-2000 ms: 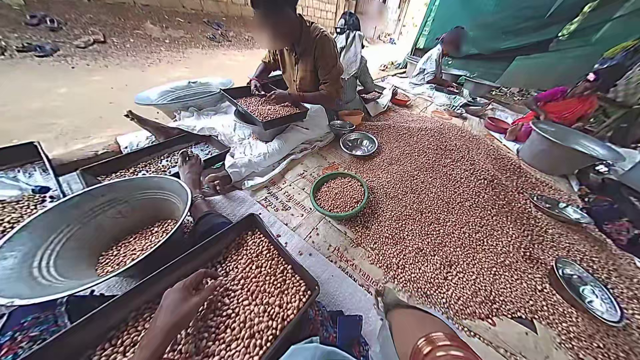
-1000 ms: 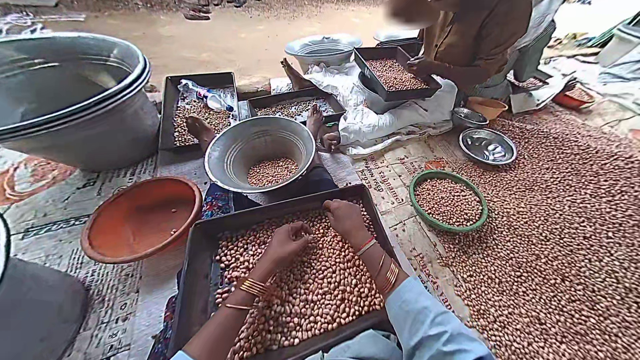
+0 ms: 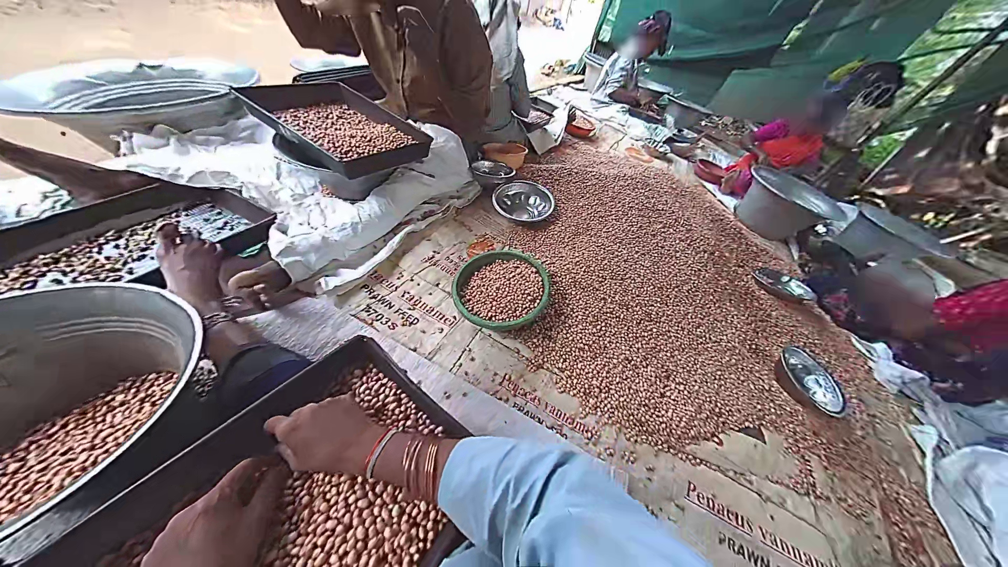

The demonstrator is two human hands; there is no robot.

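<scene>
Reddish-brown shelled nuts [image 3: 354, 516], which look like peanuts, fill a dark rectangular tray [image 3: 236, 421] across my lap. My right hand [image 3: 331, 433], with bangles and a light blue sleeve, rests palm down on the nuts near the tray's middle. Close beside it at the lower left, my left hand [image 3: 224, 512] touches the nuts too, its fingertips hidden. Whether either hand has nuts in its fingers cannot be seen. Left of the tray stands a large metal tub [image 3: 185, 323] part full of the same nuts.
A wide heap of nuts [image 3: 646, 299] covers printed sacking on the right. A green bowl of nuts [image 3: 504, 321] and a steel bowl [image 3: 524, 201] stand at its edge. A person in brown [image 3: 429, 71] is behind another tray [image 3: 354, 167]. More people sit farther back.
The view has swung right since one second ago. My hands, apart over the tray then, are now close together on the nuts. The brown-clad person's near hand is off the tray's edge.
</scene>
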